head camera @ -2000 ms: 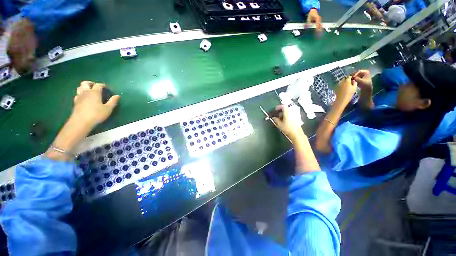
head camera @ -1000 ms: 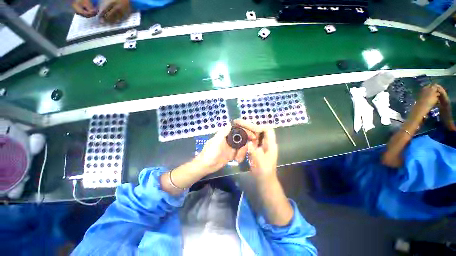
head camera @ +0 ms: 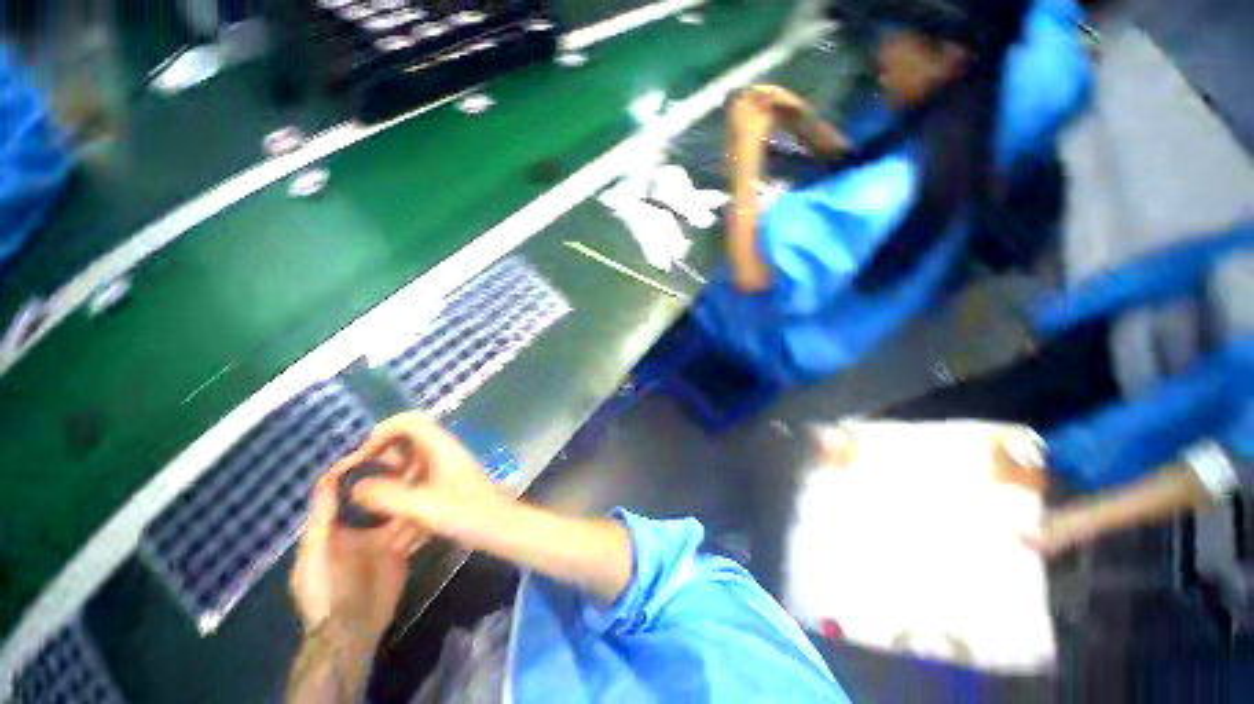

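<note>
The frame is blurred. A round black housing (head camera: 365, 492) sits between my two hands, over the near edge of the bench. My left hand (head camera: 341, 571) holds it from the left and below. My right hand (head camera: 429, 481) is on it from the right, its fingers over the top; fingers hide much of it. A blister tray of dark round dots (head camera: 255, 502) lies left of my hands, and another tray (head camera: 481, 330) lies beyond them. A bit of the blue sheet (head camera: 501, 465) shows beside my right wrist.
The green conveyor (head camera: 358, 227) carries pale square parts. A yellowish stick (head camera: 622, 268) and crumpled white strips (head camera: 660, 213) lie on the bench. A seated worker (head camera: 853, 206) is at the right. Another person's hands hold a large white sheet or board (head camera: 921, 543) at lower right.
The view has swung right, bringing the white board into sight. The black housing stays between my hands, but my right fingers now cover more of it.
</note>
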